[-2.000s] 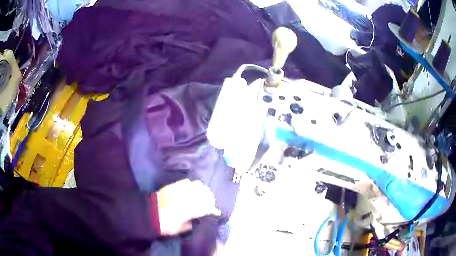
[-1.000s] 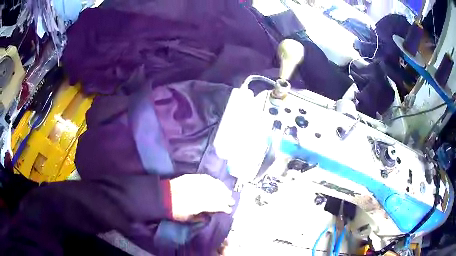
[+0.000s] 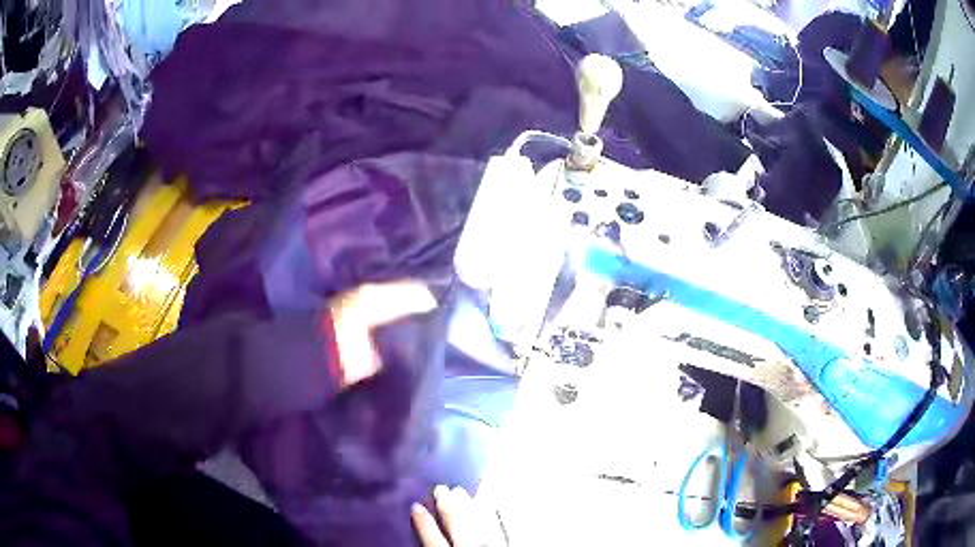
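Observation:
A large dark purple garment (image 3: 353, 96) lies heaped left of and behind the white sewing machine head (image 3: 684, 256). A shiny light-blue area of cloth (image 3: 476, 401) shows beside the needle area (image 3: 524, 353), where glare hides detail. My left hand (image 3: 374, 326), in a dark sleeve with a red cuff, is over the garment left of the machine head. It is blurred and overexposed, so its grip is unclear. My right hand (image 3: 454, 518) is cut off by the bottom edge, its fingers apart on the cloth by the machine bed.
Scissors with light-blue loop handles (image 3: 716, 491) lie on the bed under the machine arm. A cream bulb on a stem (image 3: 599, 91) stands on the head's left end. A yellow crate (image 3: 134, 278) is at the left. Black cable (image 3: 925, 395) hangs at the right.
My left hand has moved up and left, away from the needle area. More of my right hand's fingers show at the bottom. More shiny blue cloth is exposed by the needle area.

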